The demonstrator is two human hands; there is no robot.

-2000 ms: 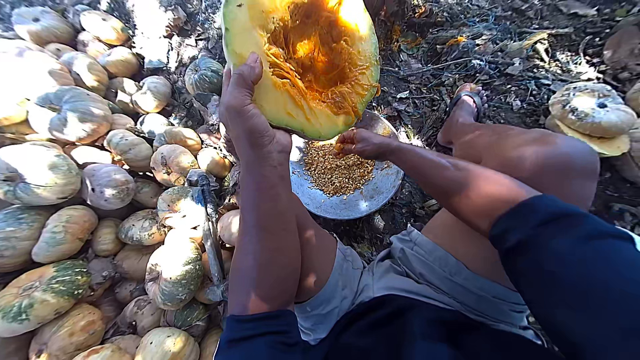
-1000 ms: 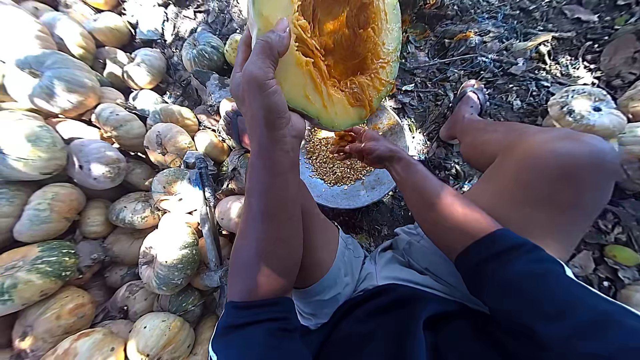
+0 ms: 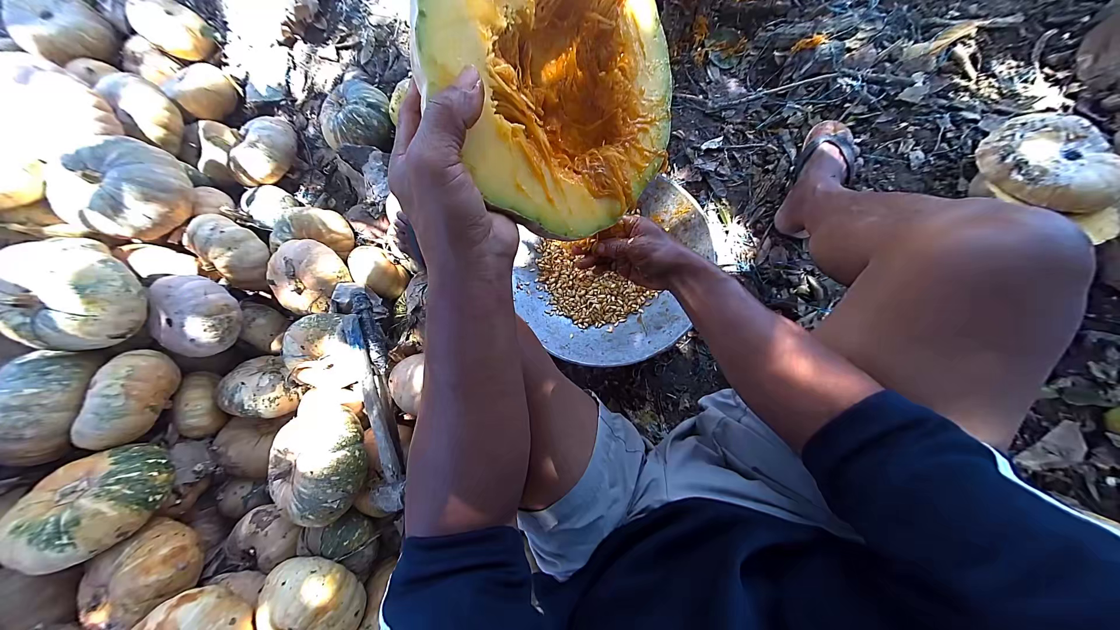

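My left hand (image 3: 451, 175) grips the left edge of a cut pumpkin half (image 3: 490, 166), thumb on its yellow flesh. The open side faces me, with stringy orange pulp (image 3: 577, 96) around a hollow. Just below its lower rim is my right hand (image 3: 639, 252), fingers bent, with a bit of orange pulp at the fingertips; how firmly they hold it is unclear. Beneath that hand lies a round metal basin (image 3: 577, 347) with a heap of pumpkin seeds (image 3: 595, 293). The pumpkin half hides part of the basin's far side.
Whole pumpkins (image 3: 122, 188) are piled along the left. A long-handled tool (image 3: 376, 394) lies on them beside my left forearm. More pumpkins (image 3: 1050, 162) sit at the far right, past my bent knee. Dry leaves and twigs (image 3: 919, 96) cover the ground ahead.
Two seconds ago my right hand was at the basin's right side, below the pumpkin half; now it is closer under the half's lower rim. My left hand has kept its grip.
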